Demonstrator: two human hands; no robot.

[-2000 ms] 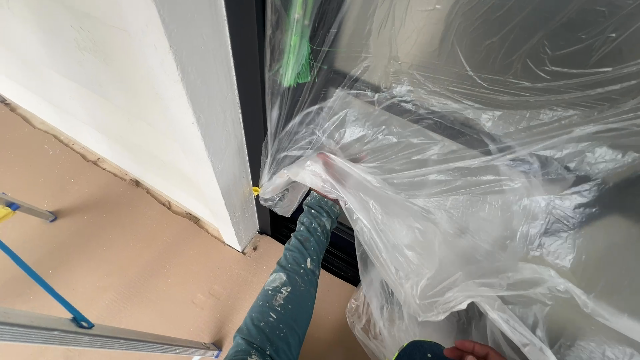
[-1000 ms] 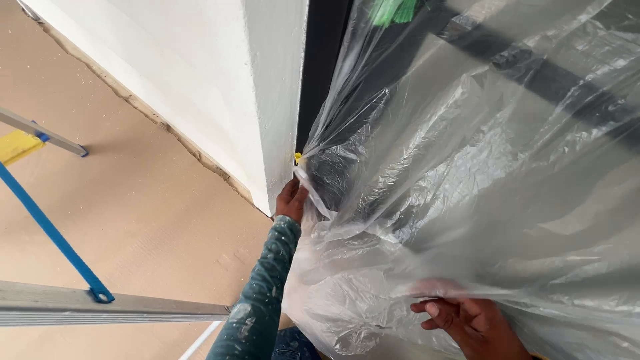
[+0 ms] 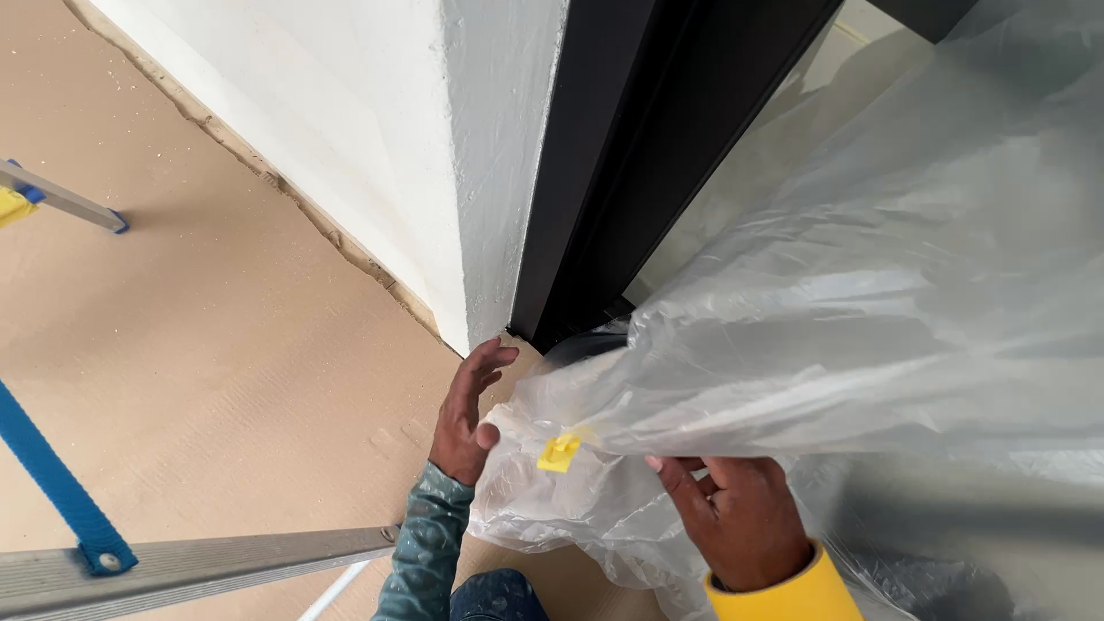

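My right hand pinches the edge of a clear plastic sheet between thumb and fingers. A roll of yellow tape appears to sit around that wrist. My left hand, in a paint-spotted teal sleeve, is raised with fingers apart and holds nothing, just left of the sheet's gathered end. A piece of yellow tape sticks to the sheet between my hands. Behind them stands a black door or window frame, its lower part bared beside the white wall.
Brown paper or board covers the floor up to the wall, its edge ragged. At lower left lies an aluminium ladder rail with a blue strap. Another ladder leg with a blue foot stands further left.
The plastic has come away from the frame's left side, where its taped edge was at the wall corner. My left hand has let go of it; my right hand now grips its edge.
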